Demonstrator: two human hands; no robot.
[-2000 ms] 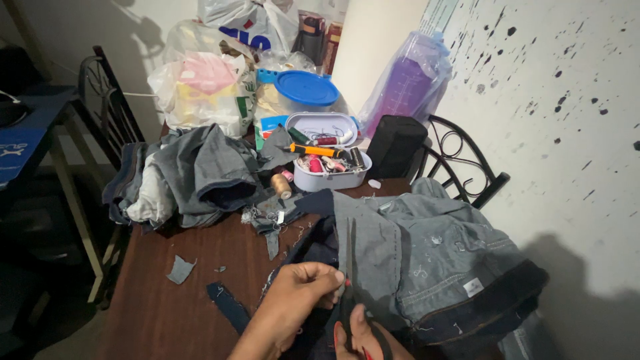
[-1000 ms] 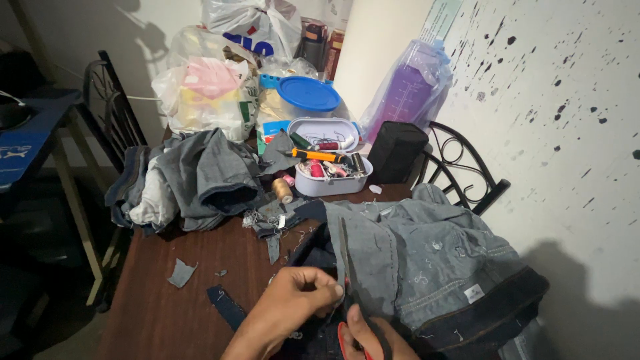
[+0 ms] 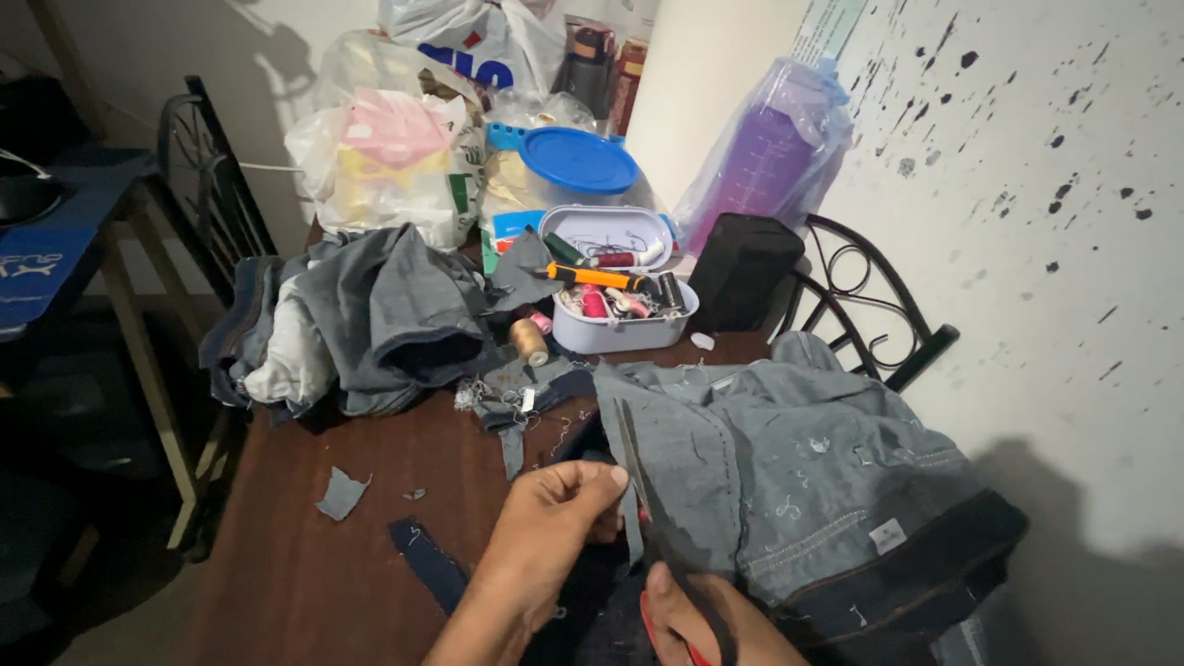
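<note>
A grey denim garment (image 3: 814, 472), seemingly inside out with stitched seams and loose threads, lies at the centre right. My left hand (image 3: 555, 518) pinches the edge of its fabric near a narrow strip (image 3: 633, 527). My right hand (image 3: 712, 620) holds scissors (image 3: 647, 481) with red and black handles, their blades pointing up along the fabric edge. Whether the blades are fully closed cannot be told. Dark denim lies beneath both hands. Fabric scraps (image 3: 342, 494) and a dark denim strip (image 3: 425, 562) lie left of my left hand.
Behind the garment stands a sewing box (image 3: 622, 335) with threads and an orange cutter (image 3: 597, 276). A thread spool (image 3: 528, 342), bundled denim (image 3: 388, 305), plastic bags (image 3: 398, 166), a blue-lidded container (image 3: 579, 162) and a black case (image 3: 745, 273) are nearby. A metal chair (image 3: 860, 296) stands at right.
My right hand and the scissors have shifted slightly, with the blades now reaching further up along the fabric edge. My left hand keeps its pinch on the fabric.
</note>
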